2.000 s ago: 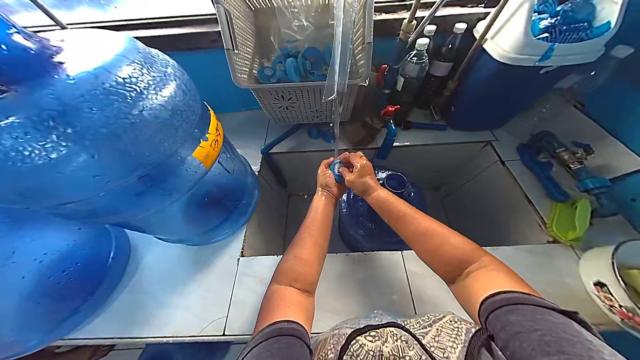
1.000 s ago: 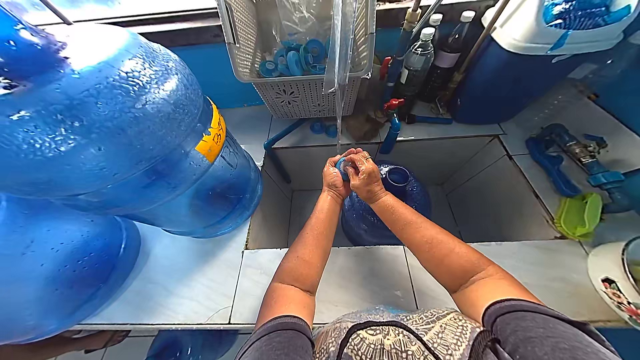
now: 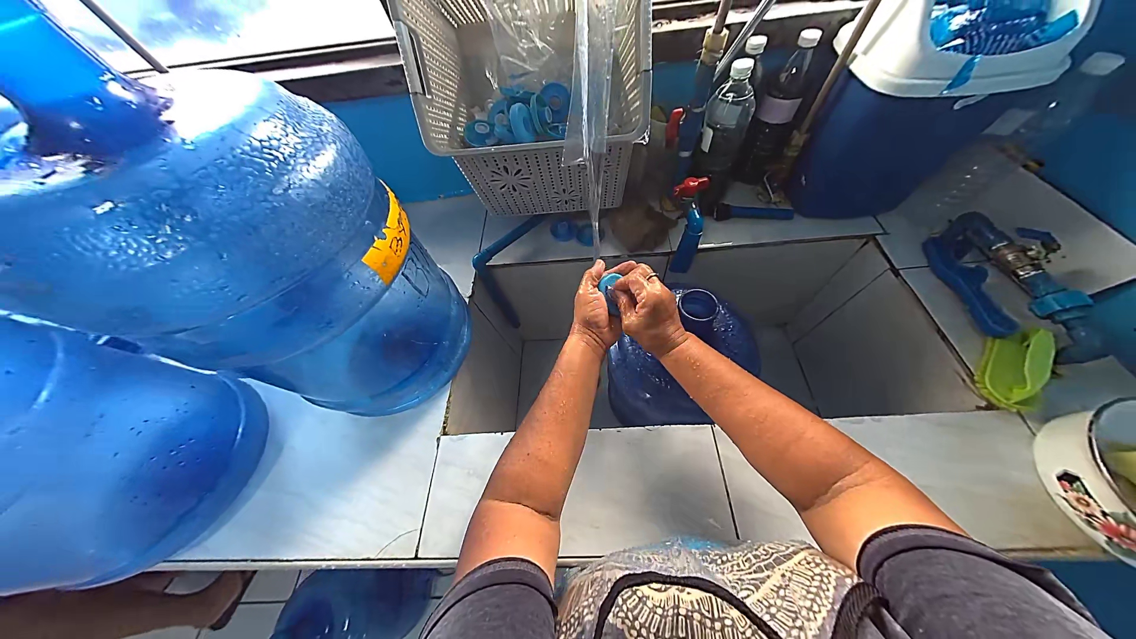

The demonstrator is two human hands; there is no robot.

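Observation:
Both my hands meet over the tiled basin (image 3: 852,355). My left hand (image 3: 595,309) holds a small blue plastic cap (image 3: 611,286). The fingers of my right hand (image 3: 650,306) press on the cap from the right. A clear plastic strip (image 3: 587,115) hangs from above, and its narrow lower end reaches down to my hands. Below and partly behind my right forearm, a blue water jug (image 3: 657,382) stands in the basin with its round mouth uncovered.
Large wet blue water jugs (image 3: 257,231) fill the left. Behind the basin are a plastic basket (image 3: 541,173) of blue caps, a red-handled tap (image 3: 690,222), bottles (image 3: 729,115) and a blue-and-white container (image 3: 879,133). At right lie a blue brush (image 3: 967,275), a green scoop-like thing (image 3: 1016,368) and an enamel pot (image 3: 1074,470).
My hands stay together over the basin, with the fingers changing position around the cap. At the lower left, another person's arm seen one second ago has shifted, and a brown limb shows there now.

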